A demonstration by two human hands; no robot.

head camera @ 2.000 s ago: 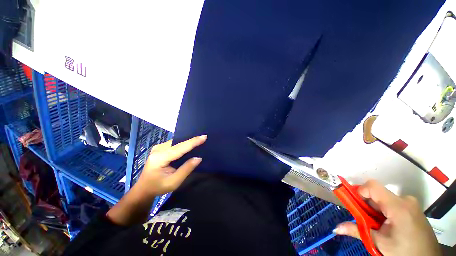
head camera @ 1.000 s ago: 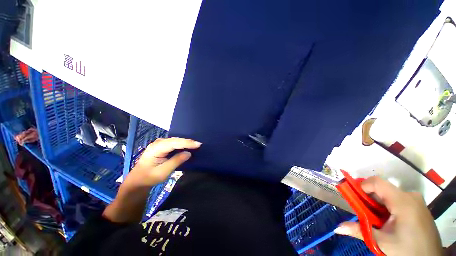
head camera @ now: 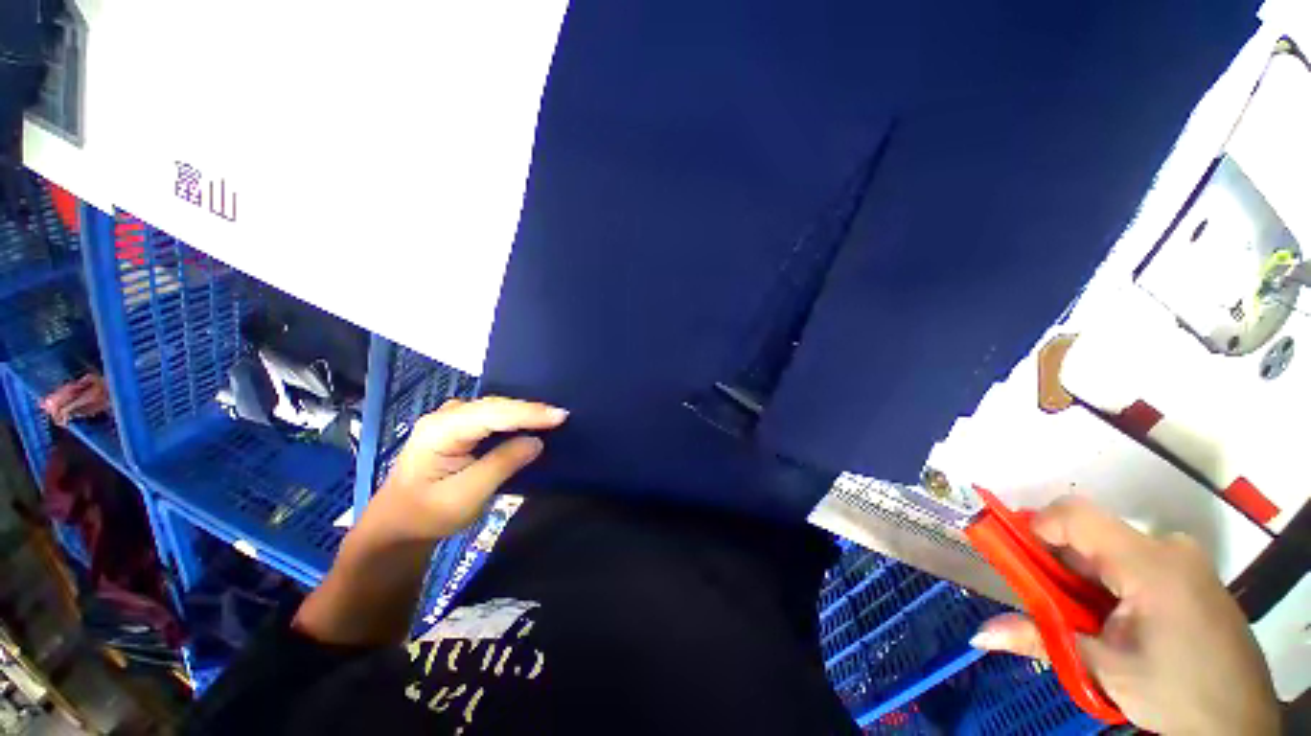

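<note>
A large navy cut panel lies flat on the white table. A slanted slit runs down its lower part. My right hand holds the red-orange handles of the fabric shears at the lower right. Most of the blades are under the navy cloth; a small metal bit shows at the lower end of the slit. My left hand rests with its fingertips on the panel's lower left edge, thumb and forefinger a little apart, holding nothing up.
White table at left, with printed purple characters. Blue plastic baskets below hold cloth. At right are the machine bed with red blocks and its metal plate. A ruler strip lines the table's front edge.
The shear blades, lying over the cloth two seconds ago, are now mostly beneath it. The slit has narrowed and its white gap no longer shows. My left hand has shifted slightly left.
</note>
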